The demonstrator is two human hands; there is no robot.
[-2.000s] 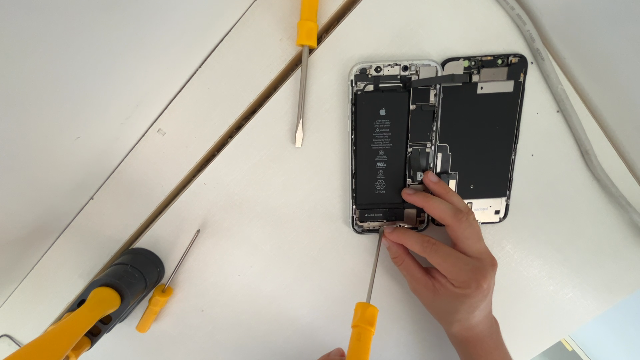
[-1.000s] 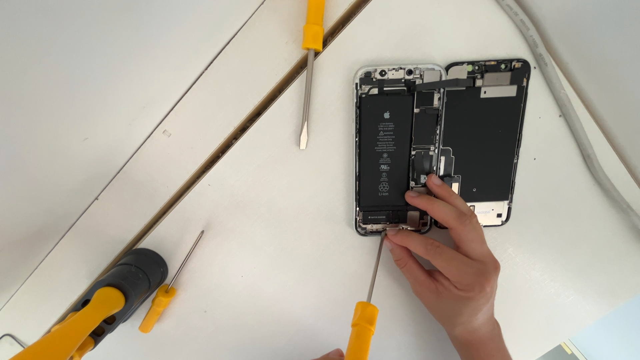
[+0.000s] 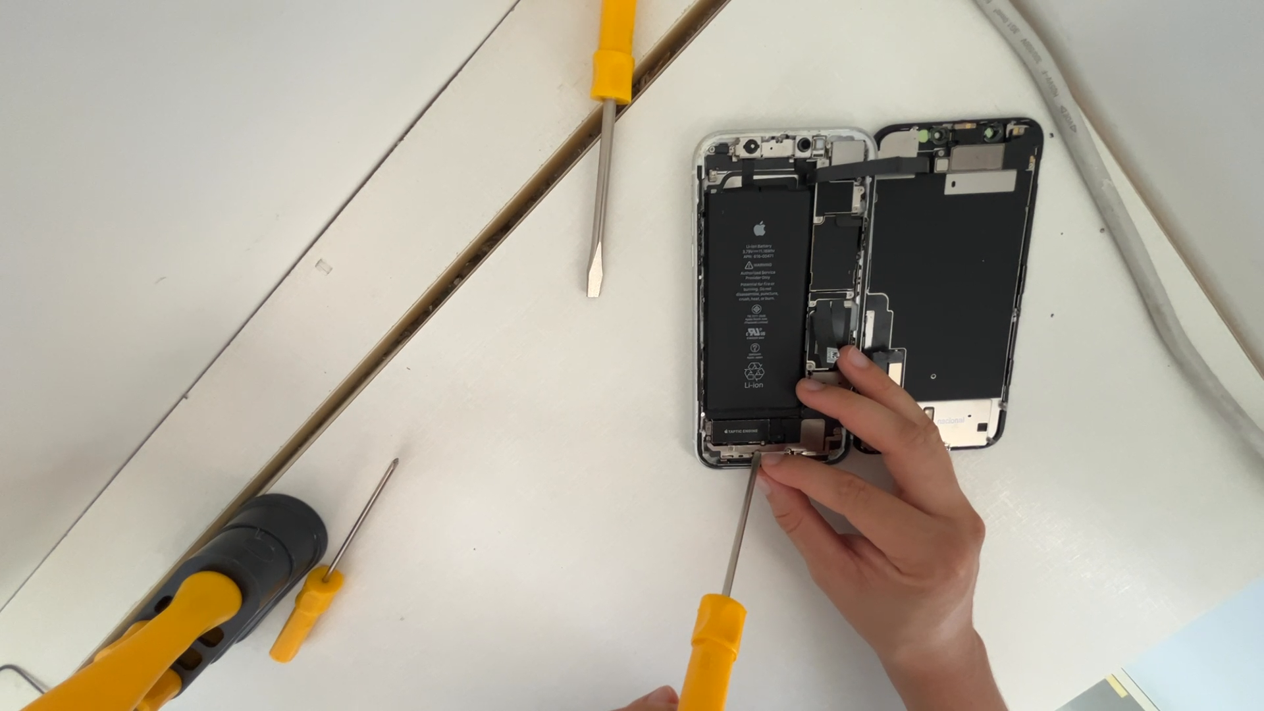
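An opened iPhone body (image 3: 758,296) lies on the white table with its black battery showing. Its display assembly (image 3: 953,286) lies against the right side, joined near the top by a dark flex cable. From the lower right my right hand (image 3: 889,513) rests on the body's lower edge, thumb and index finger close to the screwdriver's tip, other fingertips on the inner parts. A yellow-handled screwdriver (image 3: 713,642) points up to that bottom edge, its tip touching there. Only a fingertip of my left hand (image 3: 654,699) shows, beside the handle; its grip is mostly out of frame.
A flat-blade screwdriver (image 3: 612,79) lies above left of the phone. At lower left are a small yellow screwdriver (image 3: 308,612) and a black-and-yellow tool (image 3: 242,563). A grey cable (image 3: 1116,217) runs along the right. A gap (image 3: 444,286) crosses the table diagonally.
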